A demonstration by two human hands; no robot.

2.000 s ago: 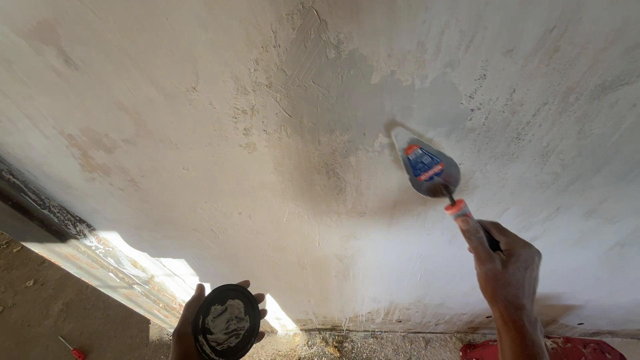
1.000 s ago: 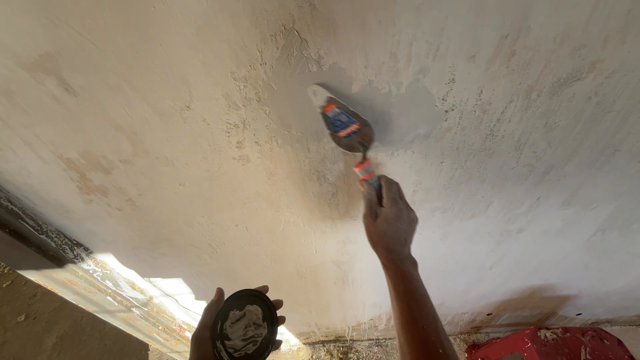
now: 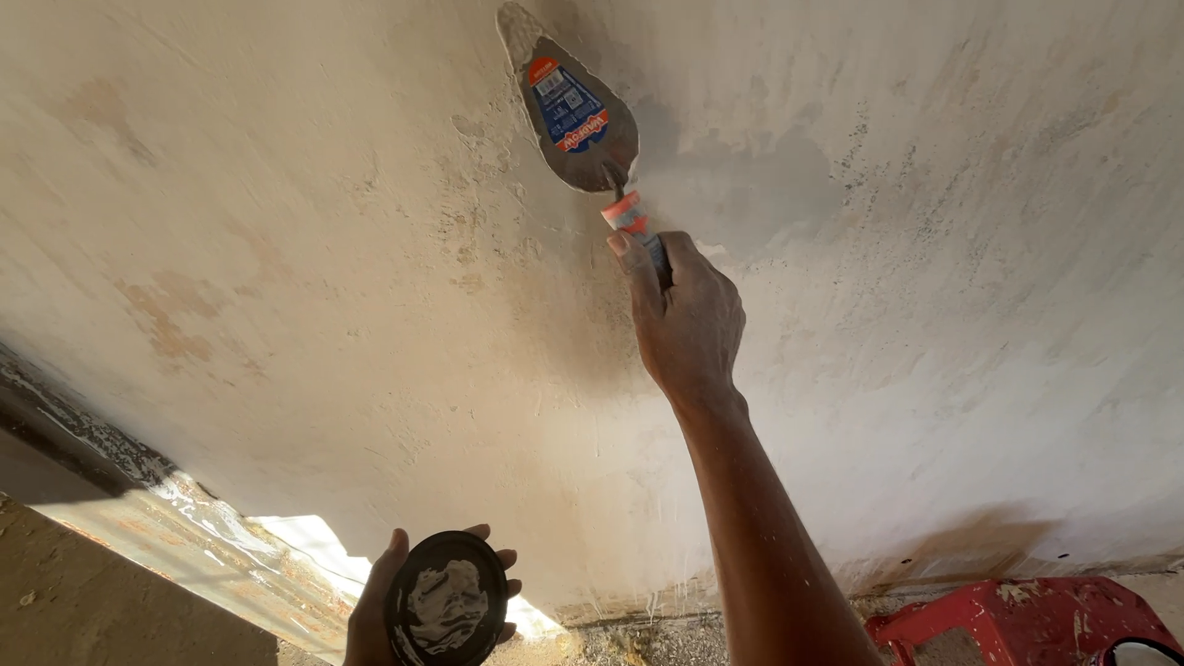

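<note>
My right hand grips the handle of a pointed trowel, its blade against or close to the plastered wall. The blade bears a Wadfow label, and pale material coats its tip. To the right of the trowel lies a darker grey patch on the wall. Low in the view, my left hand holds a round black lid or shallow dish with a lump of whitish-grey paste in it, fingers curled around its rim.
A red paint-spattered plastic object, perhaps a stool, stands at the lower right by the wall's foot. At lower left runs a paint-smeared frame or wall edge in sunlight. Rough floor shows beyond it.
My right hand has carried the trowel leftward and up across the wall, from the grey patch to its upper left. My left hand still holds the black dish.
</note>
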